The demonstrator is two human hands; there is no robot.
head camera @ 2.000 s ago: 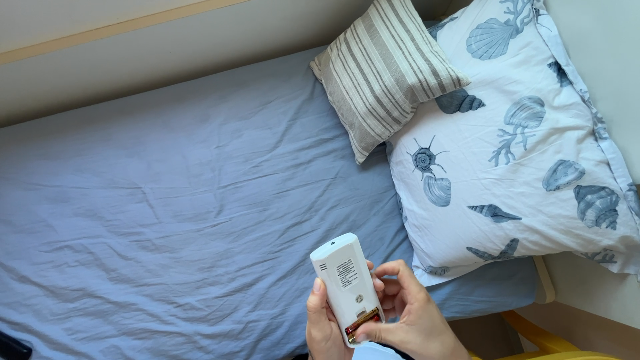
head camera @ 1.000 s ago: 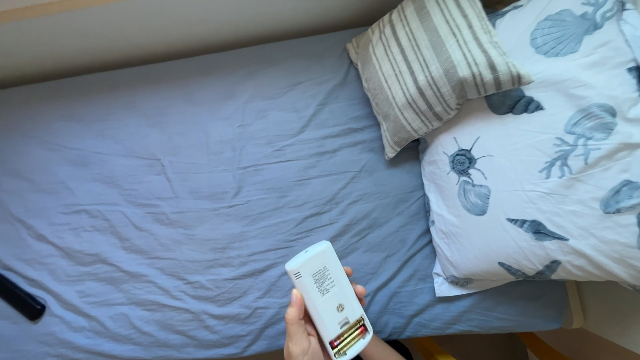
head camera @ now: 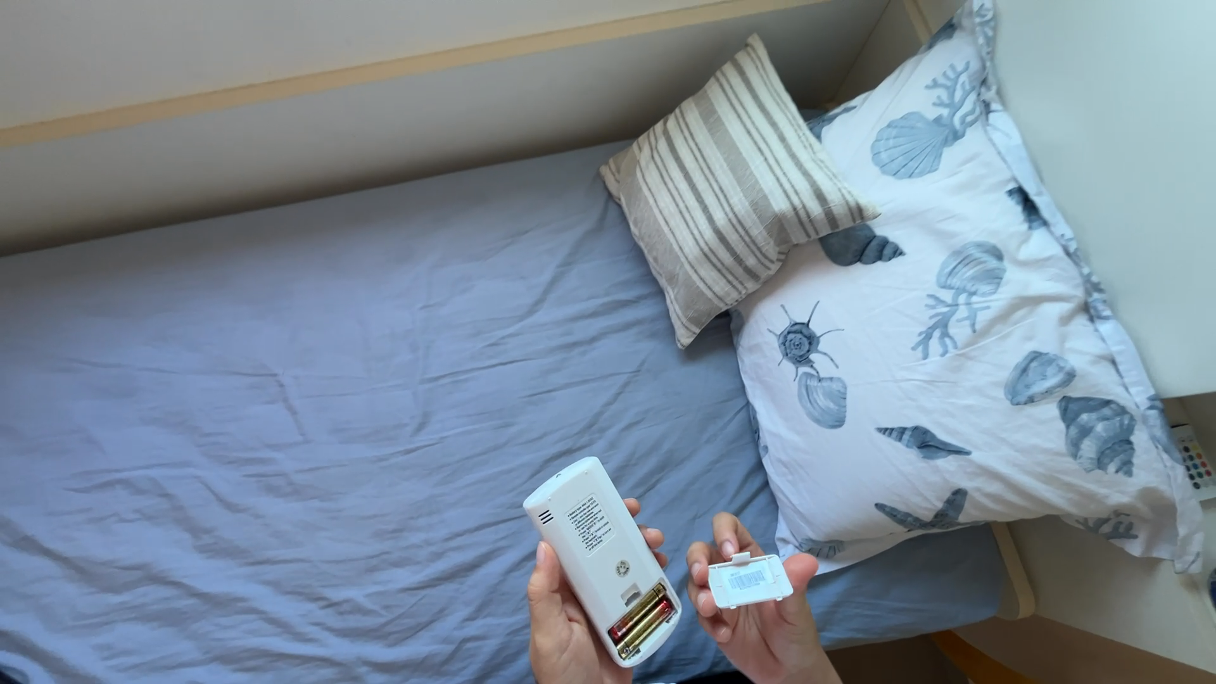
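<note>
A white remote control lies back side up in my left hand, with the thumb on one long side and fingertips on the other. Its battery compartment, at the lower end, is uncovered and holds two gold and red batteries side by side. Just right of it, my right hand holds the small white battery cover between thumb and fingers. The cover is apart from the remote, and a label with writing shows on it.
Beneath and beyond the hands is a bed with a wrinkled blue-grey sheet. A striped cushion leans on a shell-print pillow. Another remote control shows at the right edge, beside the pillow. A pale wall panel runs behind the bed.
My right hand, at the battery end of the remote two seconds ago and out of sight one second ago, is now to its right with the cover. The left hand still holds the remote.
</note>
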